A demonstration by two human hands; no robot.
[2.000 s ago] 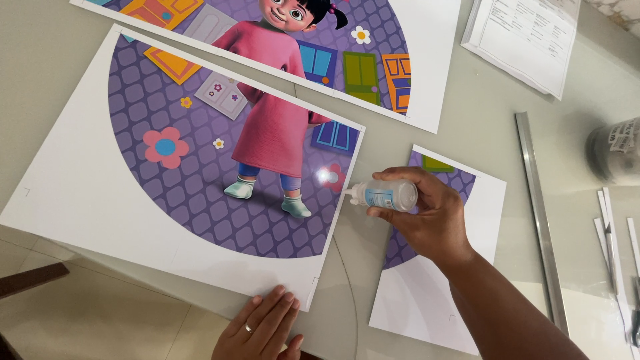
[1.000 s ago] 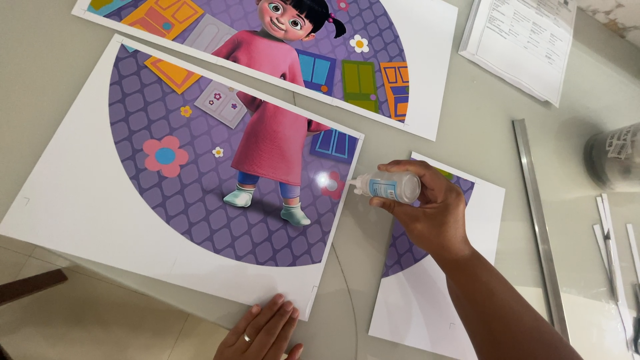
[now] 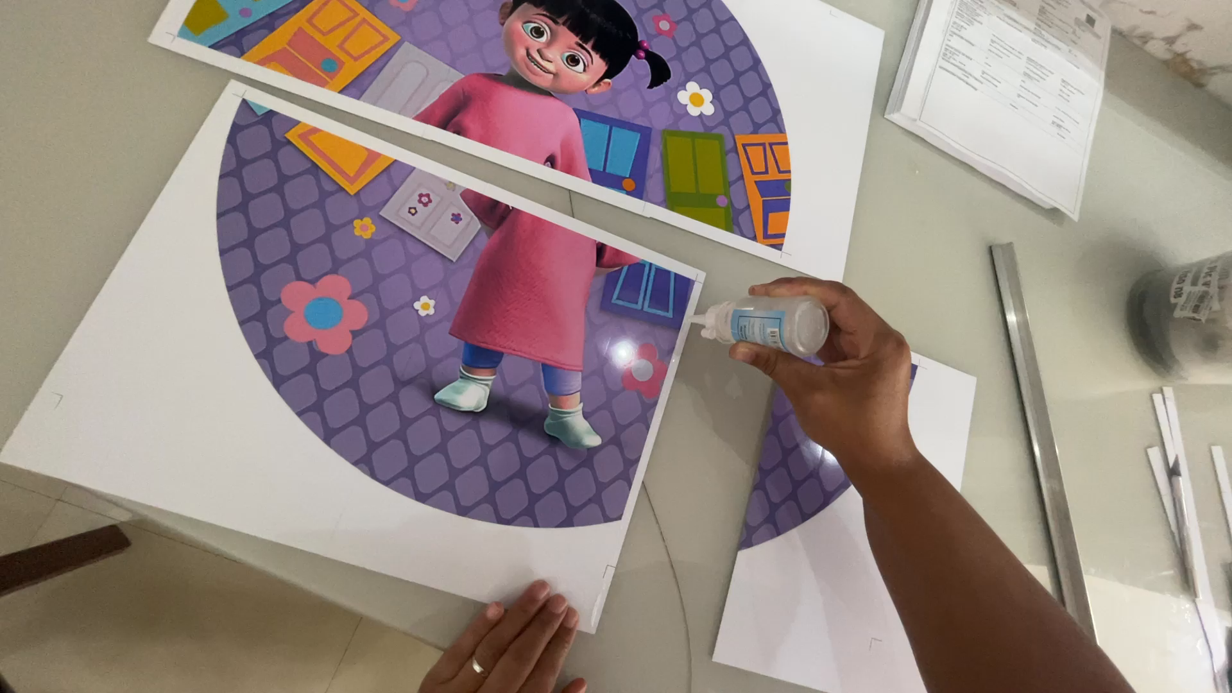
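My right hand (image 3: 837, 361) grips a small clear plastic glue bottle (image 3: 770, 324) with a pale blue label, tilted sideways. Its thin nozzle points left and meets the right edge of a large printed sheet (image 3: 144, 385), near that sheet's upper right corner. The sheet shows the lower part of a cartoon child on a purple circle. At the sheet's bottom edge my left hand (image 3: 515, 645), wearing a ring, lies flat with its fingertips on the white margin. A smaller printed sheet (image 3: 828, 597) lies partly under my right hand and forearm.
Above, another printed sheet (image 3: 828, 58) bears the child's head, a narrow gap apart. A stack of papers with writing (image 3: 1011, 87) lies upper right. A metal ruler or bar (image 3: 1039, 423), a transparent container (image 3: 1184, 313) and white strips (image 3: 1179, 481) are on the right of the glass-like tabletop (image 3: 924, 279).
My right hand and the bottle have moved up along the right edge of the large sheet. My left hand has stayed at the bottom edge.
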